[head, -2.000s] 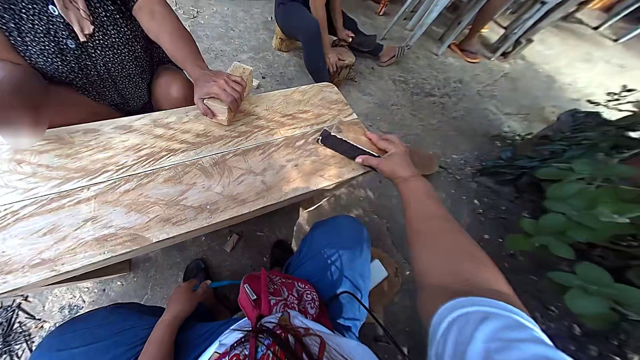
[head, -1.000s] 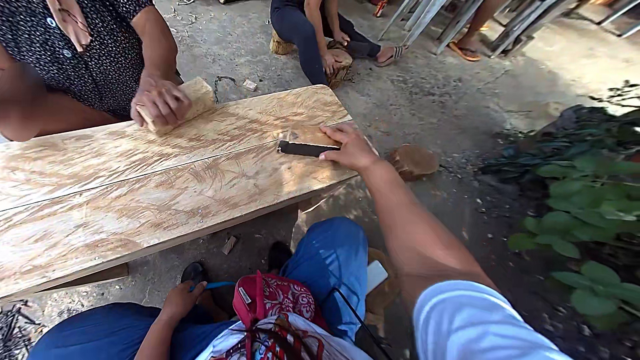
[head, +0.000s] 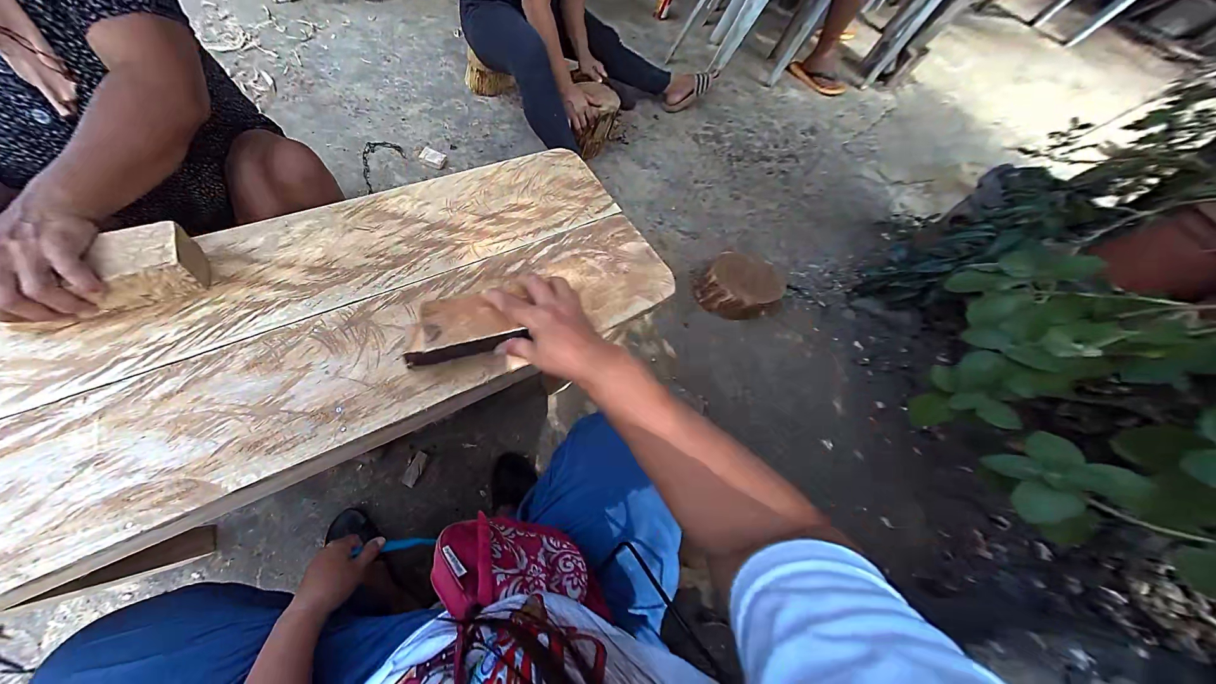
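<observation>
My right hand [head: 556, 328] grips a wooden block with a dark edge [head: 461, 328], which lies on the near plank of a wooden tabletop [head: 237, 408] close to its right end. Below the table, near my knee, my left hand [head: 337, 570] has its fingers closed around a thin blue item [head: 404, 544]; its full shape is partly hidden. Curved scuff marks cover much of the wood. A red patterned pouch [head: 518, 570] rests at my lap.
Across the table, a person's hand [head: 43, 256] holds another wooden block [head: 147, 266]. A log stump [head: 739, 285] stands off the table's right end. Leafy plants [head: 1064, 380] fill the right side. Another person sits beyond the table, near chair legs.
My right hand has moved left along the near plank with its block. The other person's hand and block have also moved left. My left hand has stayed near my knee.
</observation>
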